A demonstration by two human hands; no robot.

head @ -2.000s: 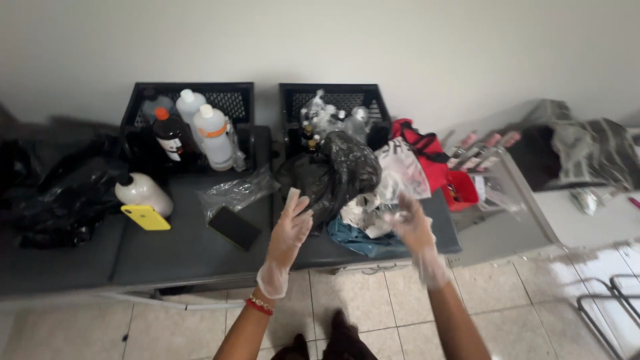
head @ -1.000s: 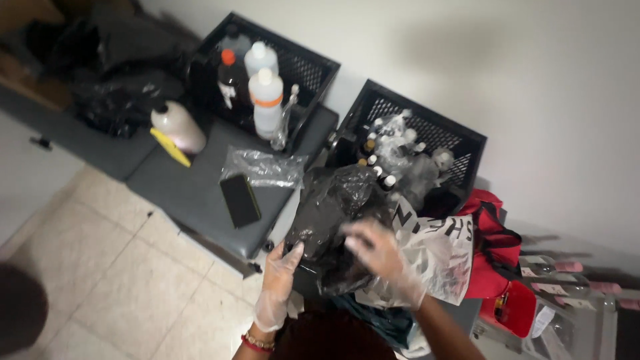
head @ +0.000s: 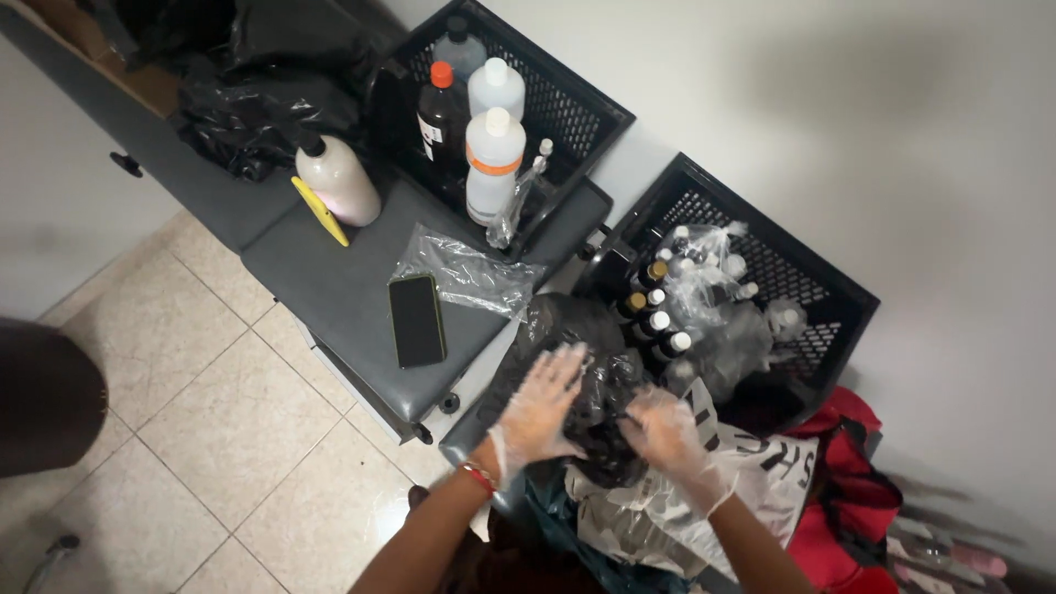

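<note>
Both my hands wear clear disposable gloves and rest at a crumpled black plastic bag (head: 606, 388) on the padded surface. My left hand (head: 540, 408) lies on the bag's left side, fingers apart. Across from it, my right hand (head: 672, 433) touches the bag's right side with bent fingers; blur hides whether it grips the plastic. Just beyond the bag stands a black perforated crate (head: 833, 301) holding several small bottles (head: 657, 322) and clear plastic bags. A printed white plastic bag (head: 767, 462) lies beside my right hand.
Left of my hands, a dark-screened smartphone (head: 417, 320) lies by a clear plastic bag (head: 470, 268). Beyond are a pump bottle (head: 340, 181), a yellow phone (head: 320, 211) and another black crate (head: 577, 107) with large bottles. A red bag (head: 850, 495) lies at right, tiled floor (head: 239, 412) below left.
The view has turned and shifted. My hands, apart in the air near the black bag two seconds ago, are now both at it. My left hand has moved from its near edge onto it.
</note>
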